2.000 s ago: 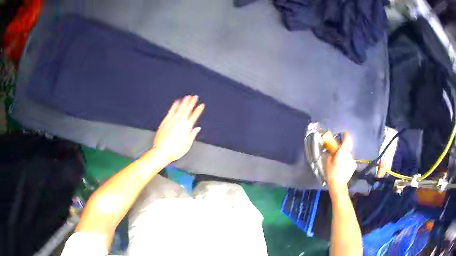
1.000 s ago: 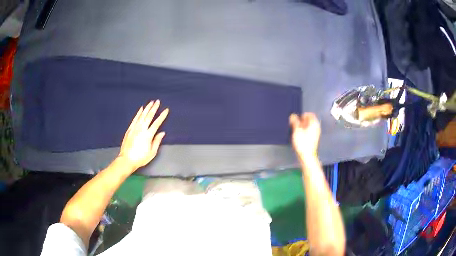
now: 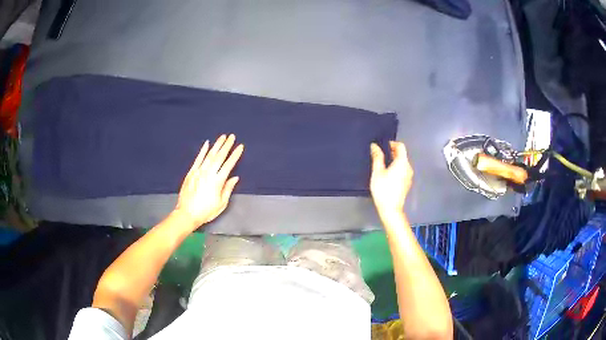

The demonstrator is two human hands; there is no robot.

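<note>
Navy trousers (image 3: 279,143) lie flat, with the wide end at the left and the narrow hem end at the right. My left hand (image 3: 211,180) lies flat on their near part, fingers spread, holding nothing. My right hand (image 3: 391,176) is at the near corner of the hem, thumb and fingers apart at the cloth edge; no clear grip shows. The steam iron (image 3: 488,166), silver with an orange-brown handle, stands on the table right of the hem, touched by neither hand.
The grey pressing table (image 3: 299,53) bears a black phone-like object (image 3: 61,18) at far left and a dark garment (image 3: 452,6) at the far edge. A yellow hose (image 3: 568,164) runs right from the iron. Blue crates (image 3: 563,269) stand below right.
My right hand has let go of the iron and moved left to the hem, its fingers now more apart. The trousers lie straighter across the view. The hem edge has become slightly uneven.
</note>
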